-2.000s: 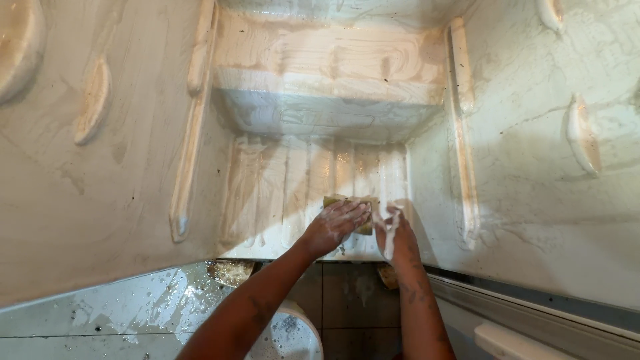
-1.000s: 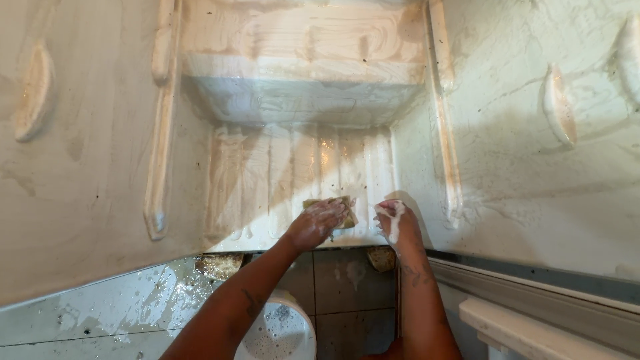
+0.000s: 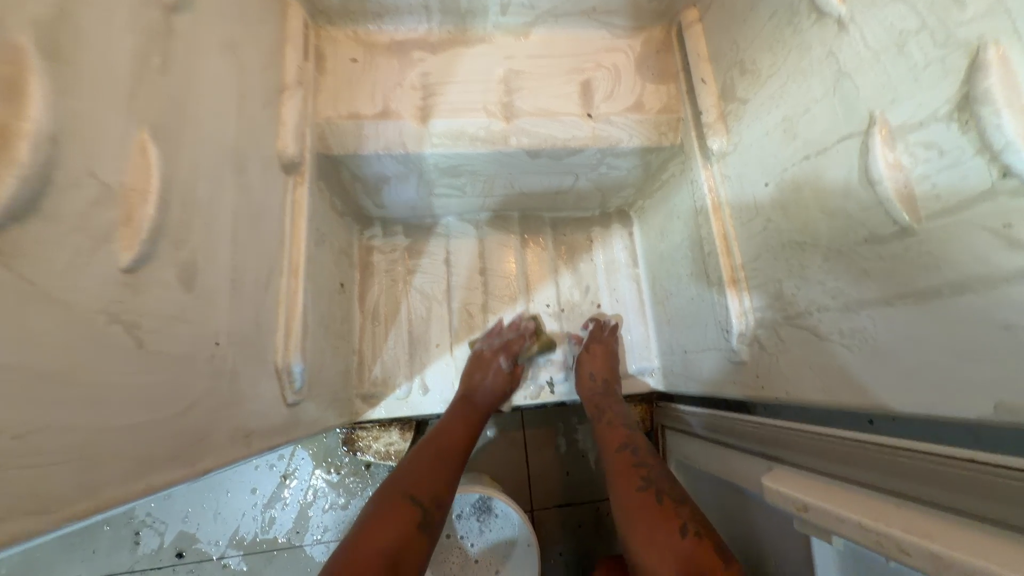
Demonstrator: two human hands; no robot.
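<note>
Near the front edge of the ribbed floor of a white refrigerator interior (image 3: 464,280), my left hand (image 3: 498,356) presses a yellowish sponge (image 3: 542,339) flat against the soapy plastic. Its fingers are spread over the sponge and carry suds. My right hand (image 3: 599,352) rests to the right on the same floor, with foam around its curled fingers; whether it holds anything is hidden. Streaks of lather cover the raised step (image 3: 496,88) behind.
Molded shelf rails stand on the left wall (image 3: 294,264) and right wall (image 3: 720,240). Below the front edge are a white bucket of sudsy water (image 3: 488,532), wet floor tiles (image 3: 264,504) and, at right, an opened door with a shelf (image 3: 880,504).
The left hand and sponge have shifted along the front of the ribbed floor, first away from the right hand, then slightly closer. The right hand stays near the right front corner.
</note>
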